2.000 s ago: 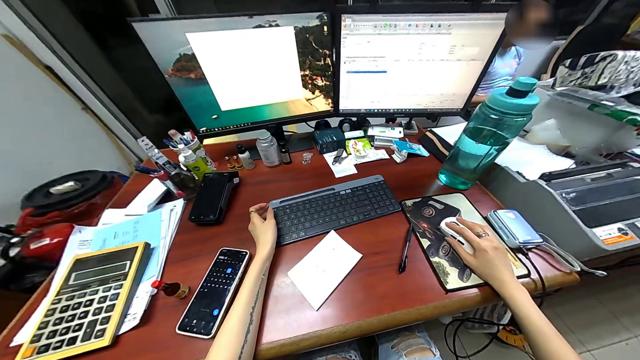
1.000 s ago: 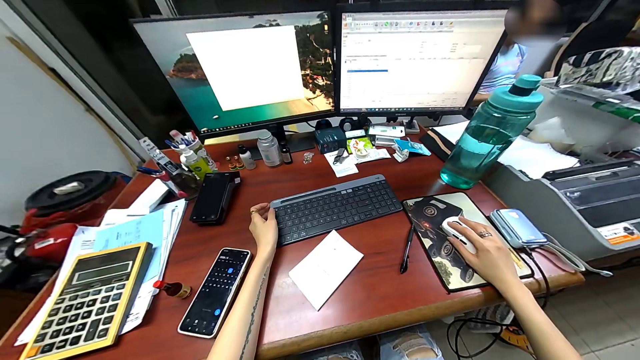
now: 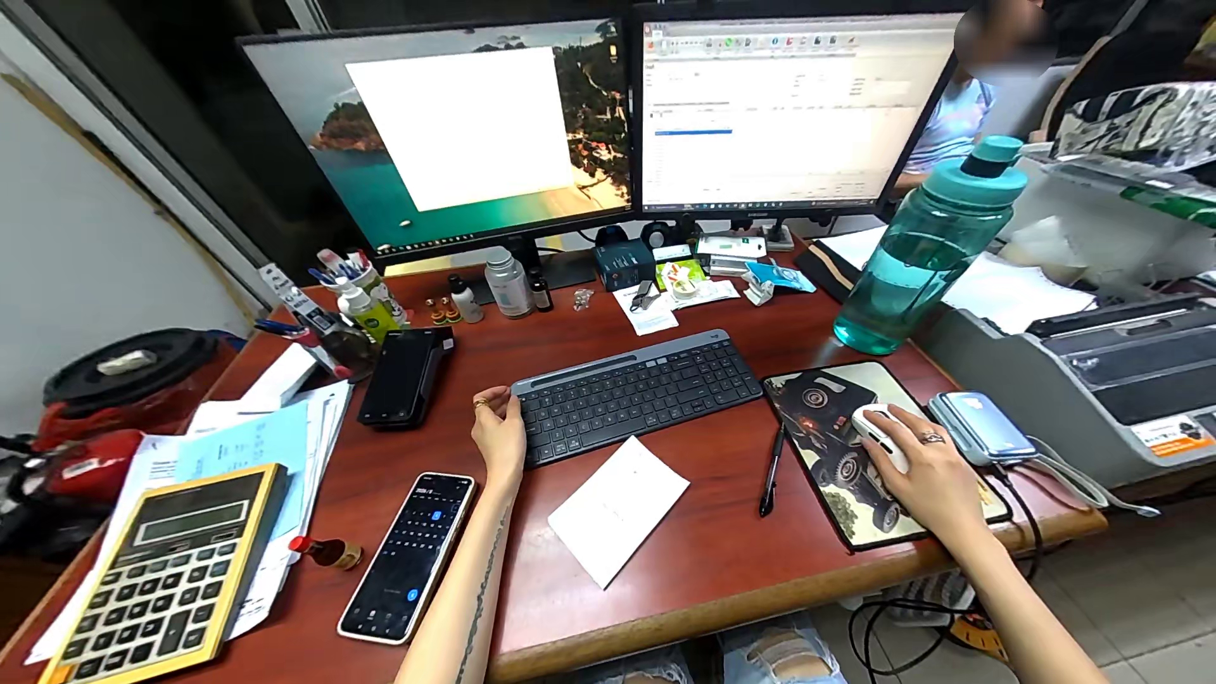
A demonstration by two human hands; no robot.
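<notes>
My right hand rests over a white computer mouse on a mouse pad with a printed vehicle picture. At the left end of a dark keyboard, my left hand lies with curled fingers, touching or close to its edge; nothing is seen in it. A white paper lies below the keyboard, and a black pen beside the pad. To the left of my left forearm is a smartphone with a lit screen. Two lit monitors stand behind.
A yellow-framed calculator lies on papers at the left, near a small red-capped bottle and a black handheld device. A teal water bottle stands near a printer. A blue power bank with cables sits right of the pad. Another person is behind.
</notes>
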